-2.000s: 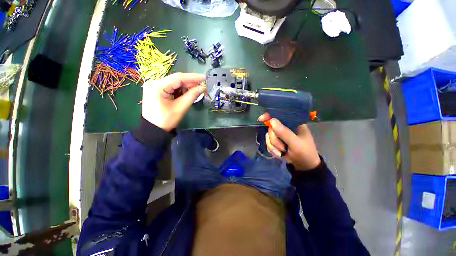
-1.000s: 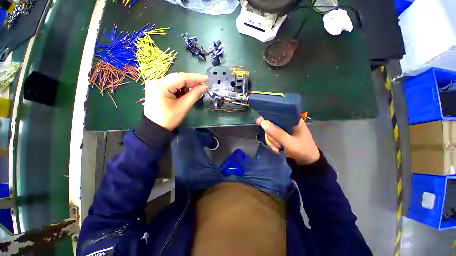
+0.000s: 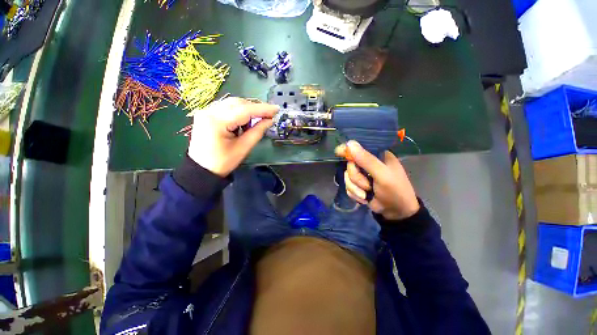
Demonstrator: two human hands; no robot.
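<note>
The dark soldering fixture point(image 3: 298, 98) lies near the bench's front edge. My right hand point(image 3: 379, 182) grips the soldering gun point(image 3: 366, 124) by its handle, fingers at the orange trigger. The gun's metal nose points left over the fixture. My left hand point(image 3: 226, 134) is at the fixture's left edge, thumb and forefinger pinched together; what they hold is too small to tell. Small black components point(image 3: 280, 66) lie behind the fixture. Blue lead wires point(image 3: 154, 62), yellow lead wires point(image 3: 198, 77) and brown-red lead wires point(image 3: 141, 99) lie in a pile at the left.
A black round item on a white base point(image 3: 335, 29) stands at the back, with a brown round dish point(image 3: 364, 67) beside it. Crumpled white tissue point(image 3: 439, 26) and a clear plastic bag point(image 3: 275, 5) lie at the far side. Blue bins point(image 3: 564, 258) and a cardboard box point(image 3: 566, 190) are at right.
Over the last second the gun has risen slightly away from me and turned more level, its nose still over the fixture. My left fingertips have shifted slightly right.
</note>
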